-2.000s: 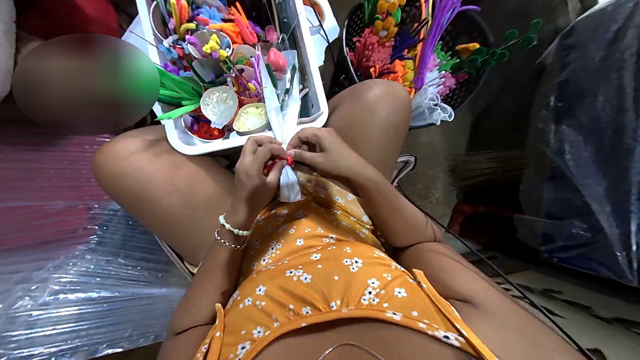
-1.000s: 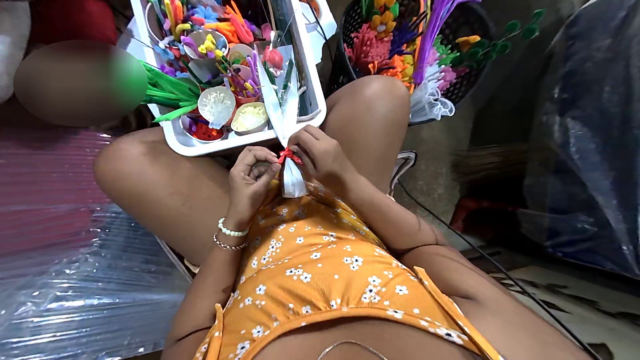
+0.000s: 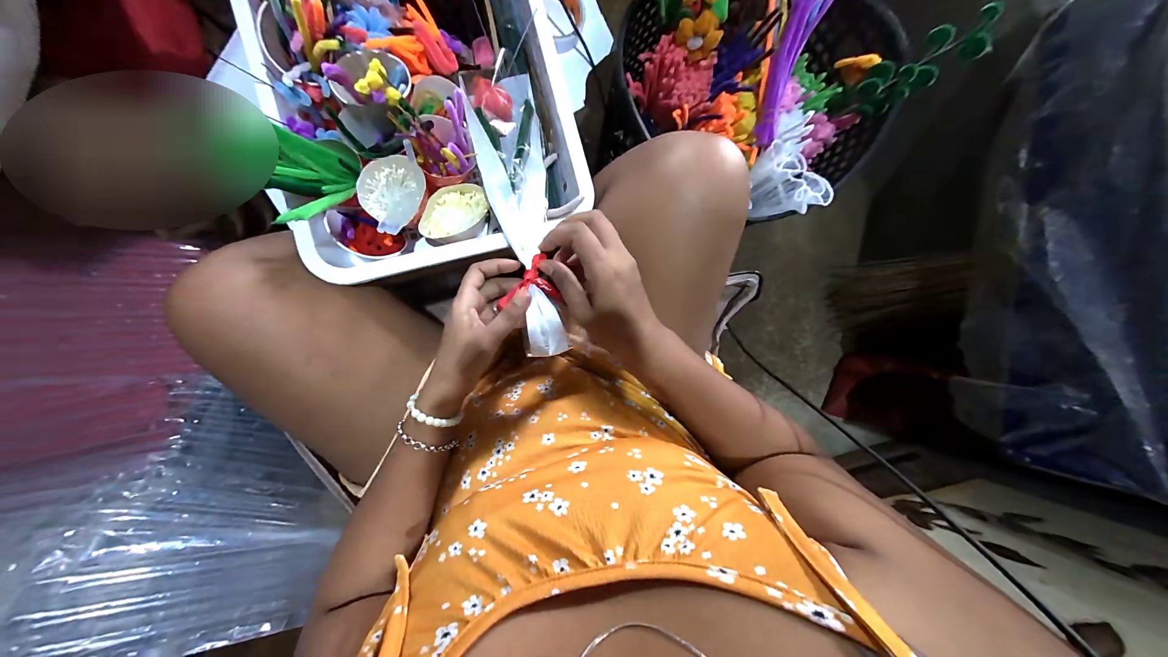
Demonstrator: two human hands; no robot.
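Observation:
A flower in a white translucent wrapper [image 3: 516,196] lies over the tray's near edge, its gathered lower end pointing at my lap. A red ribbon [image 3: 533,274] is tied around the narrow part of the wrapper, and its loops or ends spread to both sides. My left hand [image 3: 484,310] pinches the ribbon's left side between thumb and fingers. On the other side, my right hand [image 3: 598,274] grips the ribbon near the knot, thumb and fingers bent around it. The wrapper's flared white tail [image 3: 546,327] hangs between the two hands.
A white plastic tray [image 3: 415,265] holds cups of small parts and colourful pipe-cleaner pieces, with green stems [image 3: 315,169] at its left. Beyond my right knee stands a black basket [image 3: 881,46] of pipe-cleaner flowers. Clear plastic wrap [image 3: 182,529] lies at left; a black cable [image 3: 894,465] runs at right.
The red ribbon showed only slightly between my fingers at first; now its knot and spread loops or ends are plain. My hands have moved slightly apart around it.

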